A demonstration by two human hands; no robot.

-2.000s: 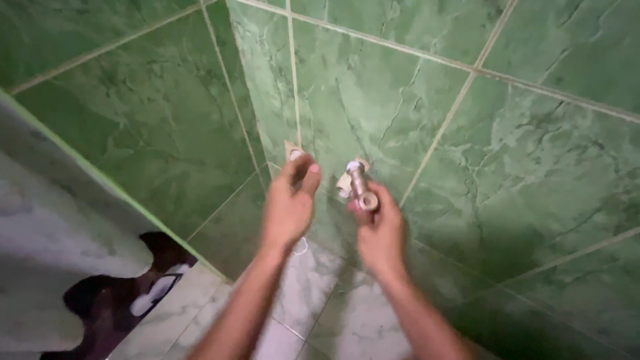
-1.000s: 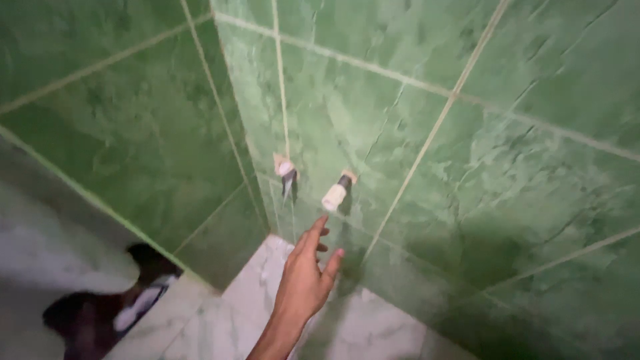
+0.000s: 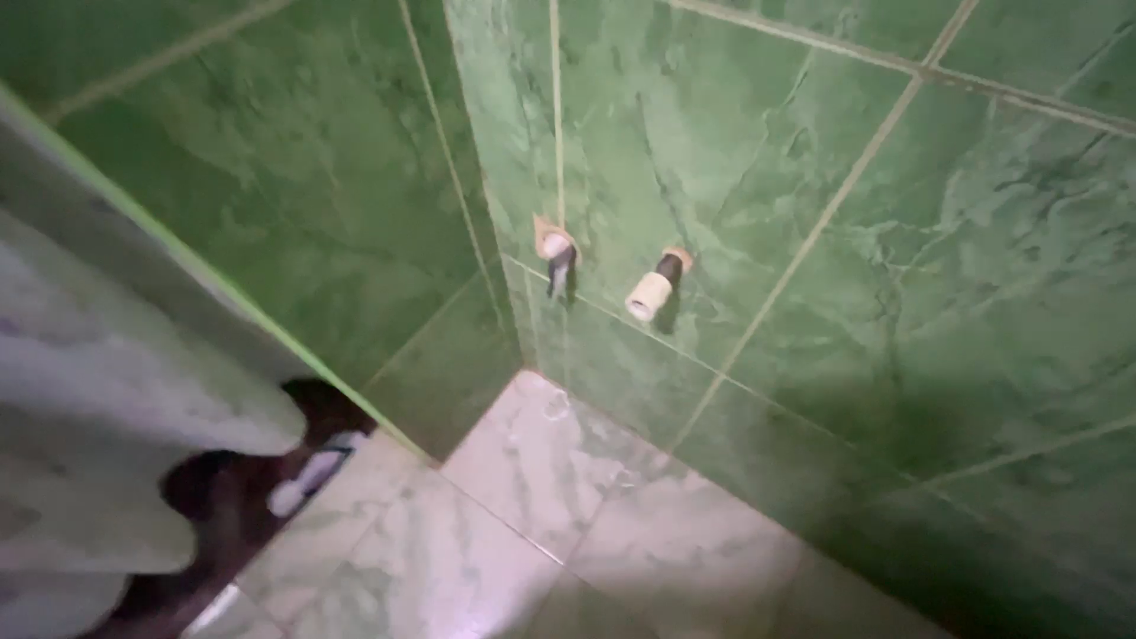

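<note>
Neither my left hand nor my right hand is in the head view. From the green tiled wall [image 3: 710, 160] two pipe ends stick out side by side. The right one is a dark pipe stub [image 3: 669, 265] with a cream-coloured fitting [image 3: 649, 296] on its end, its opening facing down toward me. At the left one, a whitish round end [image 3: 556, 245] sits in a chipped hole, and a dark, loose-looking strip [image 3: 560, 270] hangs from it. The picture is too blurred to tell what the strip is.
White marbled floor tiles [image 3: 497, 532] meet the green walls at a corner below the pipes. Some thin white loops or scraps [image 3: 556, 406] lie there. A pale curtain [image 3: 115, 382] hangs at the left, with a dark patterned item [image 3: 240, 497] beneath its edge.
Both hands have left the view; one was reaching below the right pipe a second ago. The metal fitting held at the right pipe earlier is out of sight.
</note>
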